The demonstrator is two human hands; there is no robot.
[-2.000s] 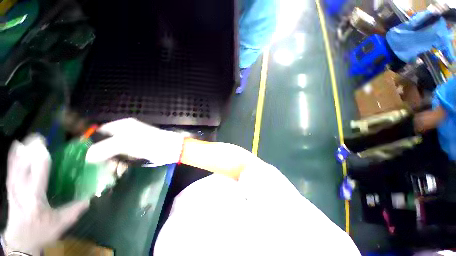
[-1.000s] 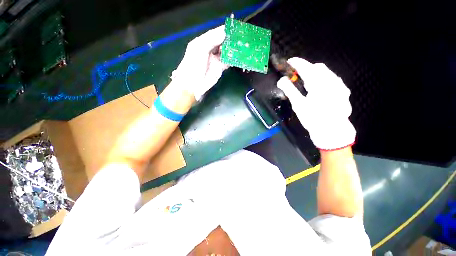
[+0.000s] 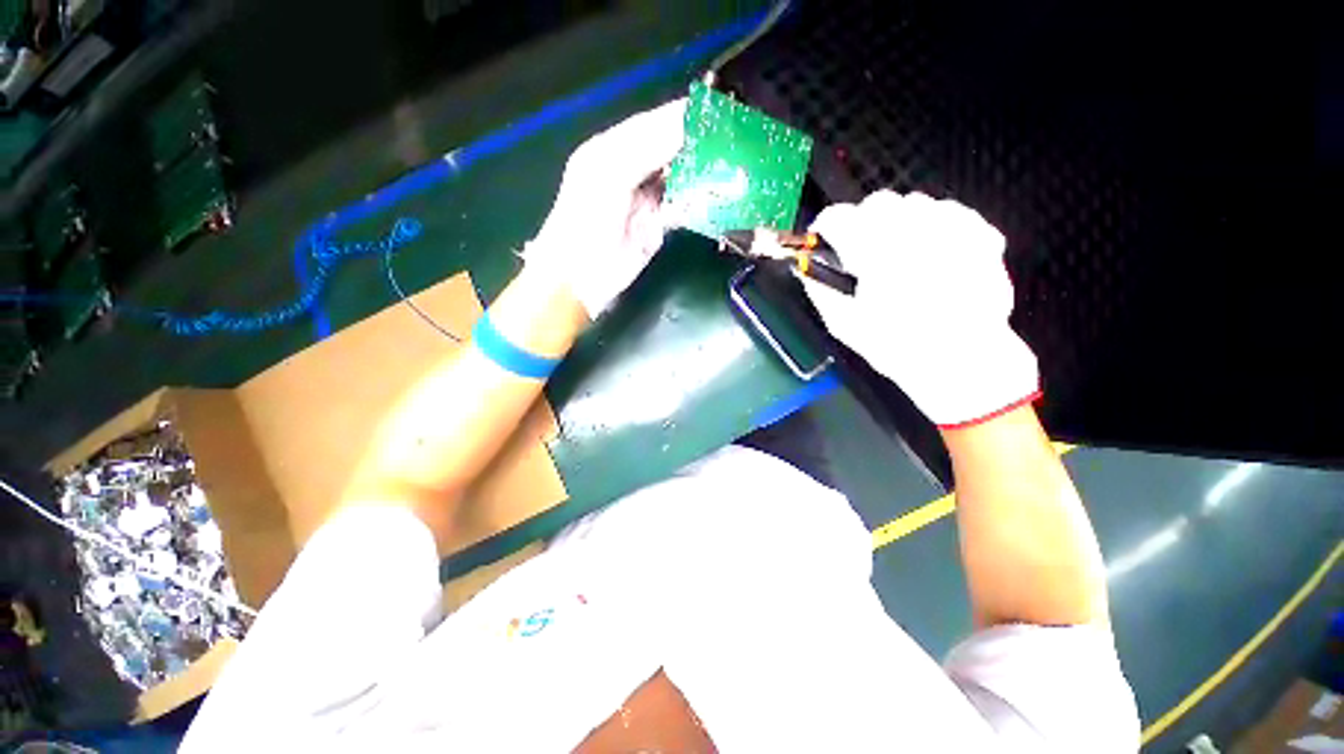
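My left hand (image 3: 607, 206), in a white glove with a blue band at the wrist, holds a green circuit board (image 3: 737, 159) by its left edge, its plain face with pale dots towards me. My right hand (image 3: 932, 302), in a white glove with a red cuff edge, holds diagonal cutters (image 3: 826, 261) with black handles and orange near the pivot. The cutter jaws are at the board's lower edge. Whether they close on a lead is too small to tell. My left fingers are partly hidden behind the board.
An open cardboard box (image 3: 266, 486) with silvery small metal parts (image 3: 140, 552) is at lower left. A coiled blue cord (image 3: 243, 312) lies on the bench. Spaced boards (image 3: 192, 162) lie on the dark conveyor. A black tray (image 3: 1150, 265) with a pale handle (image 3: 777, 327) is at right.
From the blurred earlier view, the head view has turned to the bench. Since one second ago, the cutters have moved left and down from beside the board to its lower edge.
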